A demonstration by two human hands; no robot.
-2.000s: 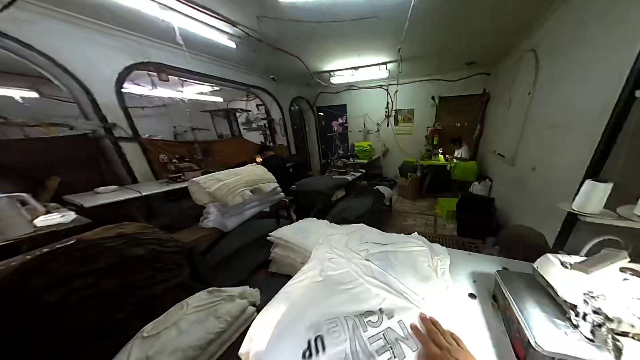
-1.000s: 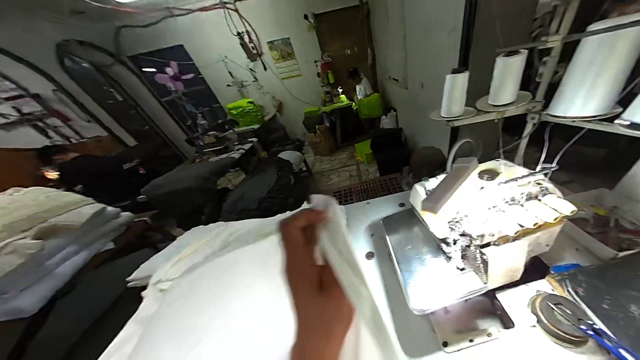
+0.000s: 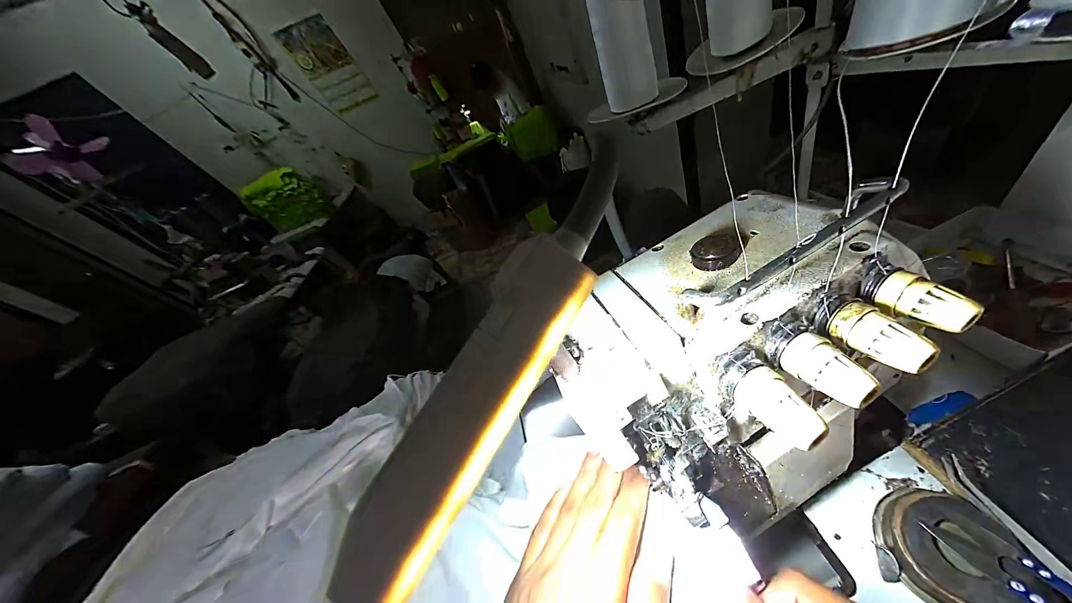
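My left hand [image 3: 586, 532] lies flat with its fingers together on white fabric [image 3: 276, 511], its fingertips close to the needle area of an overlock sewing machine [image 3: 712, 251]. Part of my right hand [image 3: 796, 586] shows at the bottom edge, beside the fabric's right side; most of it is cut off, so its grip is hidden. The fabric spreads from the machine toward the lower left. Bright light washes out the cloth near the needle.
A lamp bar [image 3: 469, 419] crosses the view over the fabric. Thread cones [image 3: 624, 54] stand on a rack behind the machine. Scissors [image 3: 1038, 578] and a round metal object [image 3: 955, 536] lie at the lower right. A person [image 3: 502, 92] is in the far background.
The view has moved much closer to the machine. My hand that was raised at the fabric's edge a second ago is gone from there; both hands are now low near the needle area.
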